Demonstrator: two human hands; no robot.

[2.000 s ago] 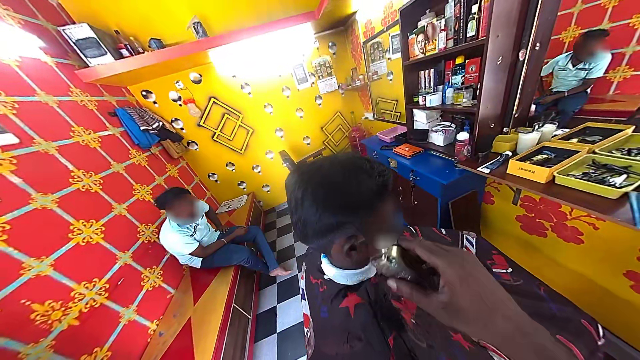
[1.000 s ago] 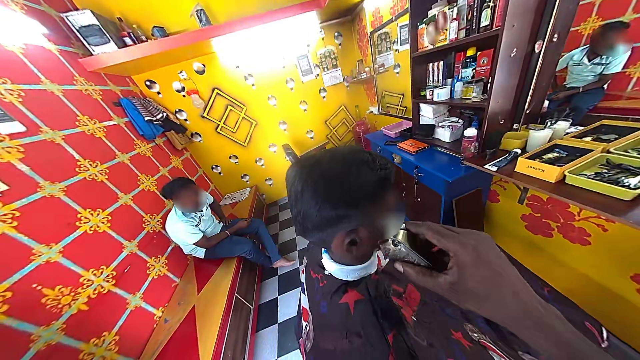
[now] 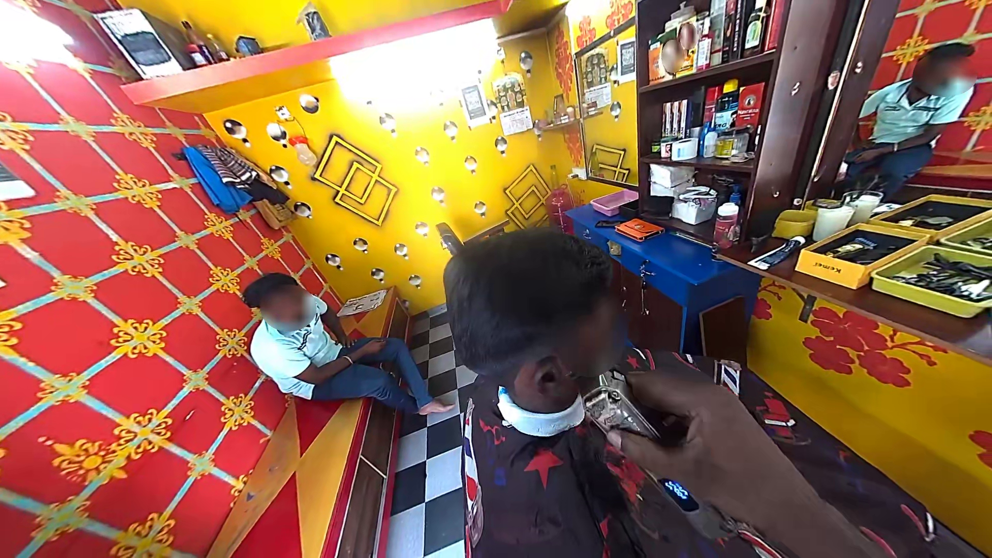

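Note:
My right hand [image 3: 690, 426] is closed around a metal hair clipper [image 3: 618, 404], whose blade end is at the jaw of a seated person [image 3: 531, 302], below and in front of the ear. A lit display shows on the clipper's lower end. A white neck strip [image 3: 541, 415] circles the person's neck above a dark barber's cape [image 3: 542, 488] with red stars. My left hand is out of view.
Another person [image 3: 310, 349] sits on a bench at left. A blue cabinet [image 3: 674, 267] stands ahead. On the right counter are a yellow box with a clipper [image 3: 856, 252], a green tray of tools [image 3: 938, 306] and a tube [image 3: 777, 253]. Shelves [image 3: 707, 70] hold bottles and boxes.
My right hand stays near the person's jaw with the clipper throughout, and its angle has shifted slightly. The seated person at left keeps much the same pose.

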